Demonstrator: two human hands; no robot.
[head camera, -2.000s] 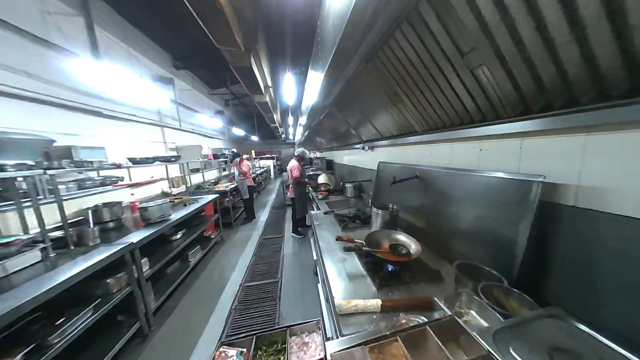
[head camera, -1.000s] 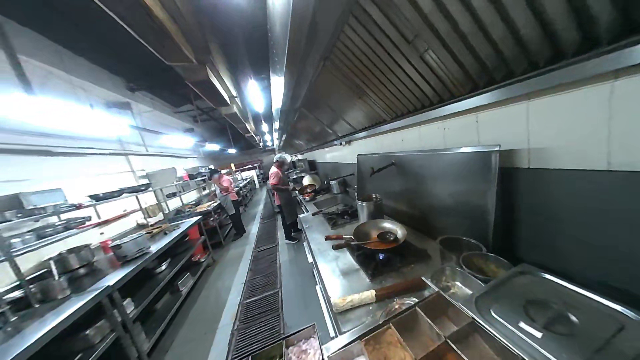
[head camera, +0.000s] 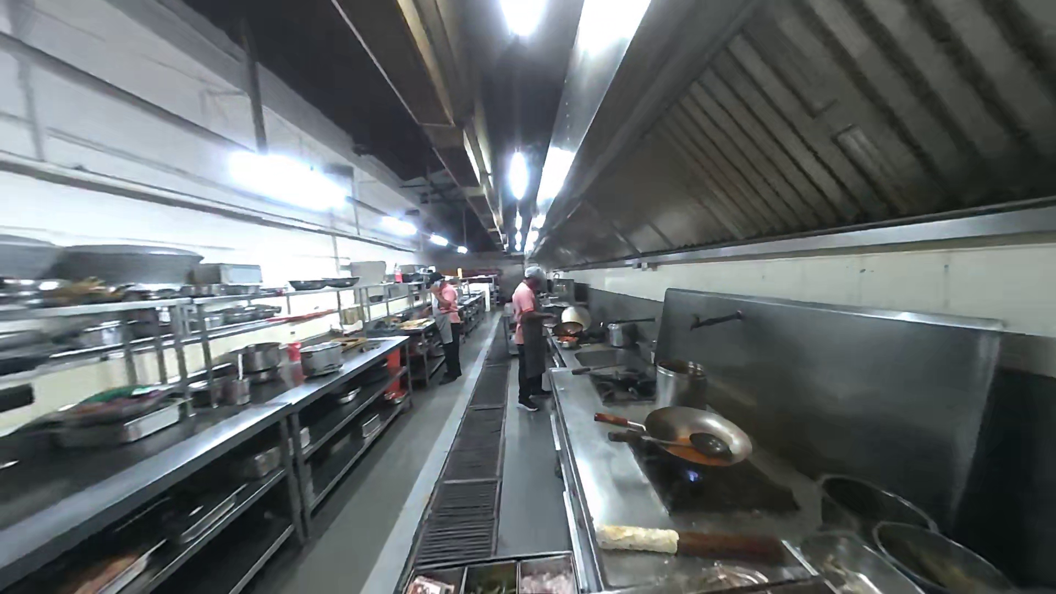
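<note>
Neither my left hand nor my right hand shows in the head view. On the steel range to the right a wok with a wooden handle rests over a burner with a small blue flame. A ladle lies in the wok, its handle pointing left beside the wok's handle. Nearer, a thick wooden handle with a pale wrapped end lies across the range's front part. Behind the wok stands a tall steel pot. Ingredient pans line the bottom edge, partly cut off.
Steel shelving with pots and trays runs along the left. A floor grate follows the aisle. One person stands at the range farther down; another person is by the left counter. Round containers sit at the lower right.
The view has swung left and up since one second ago, so the lidded steel pan at the lower right has left the frame. The wok still stands over its burner.
</note>
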